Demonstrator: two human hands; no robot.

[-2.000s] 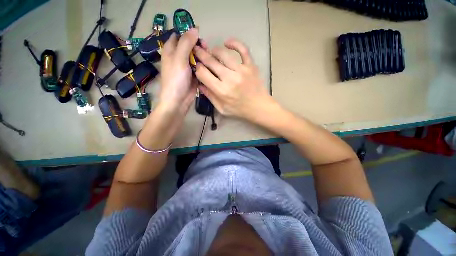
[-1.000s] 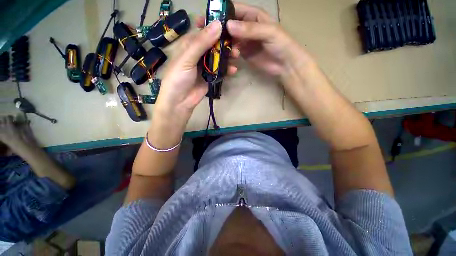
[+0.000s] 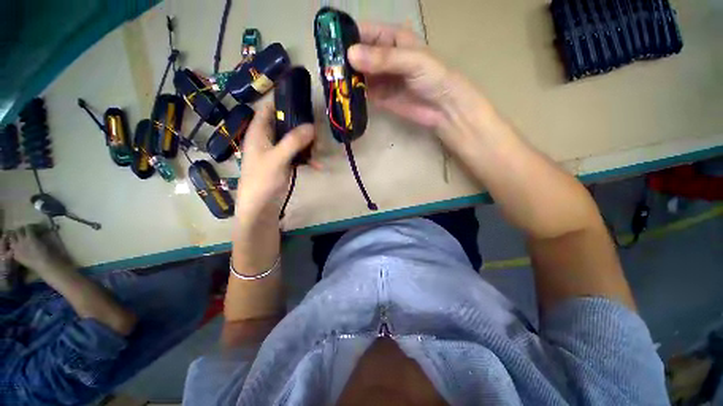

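Observation:
My right hand (image 3: 404, 75) holds an open lower case (image 3: 357, 111) by its right side. Its green circuit board (image 3: 331, 38) lies in the upper end, with yellow, red and black wiring below and a black cable (image 3: 358, 176) leaving the lower end. My left hand (image 3: 273, 155) holds a black oblong unit (image 3: 293, 99) with a small yellow patch and a thin cable hanging down. The two units are apart. Several unfinished units (image 3: 168, 125) with yellow strips and green boards lie at the left.
A block of stacked black covers (image 3: 617, 36) lies at the upper right on the cardboard (image 3: 507, 103). At the far left are black ridged stacks (image 3: 35, 133), a small cabled unit (image 3: 49, 204) and another person's hands (image 3: 36, 246). The green bench edge (image 3: 468, 203) runs in front of me.
My hands have moved apart, each with one unit; before, they were together around the open case. The open case's wiring and cable now show fully.

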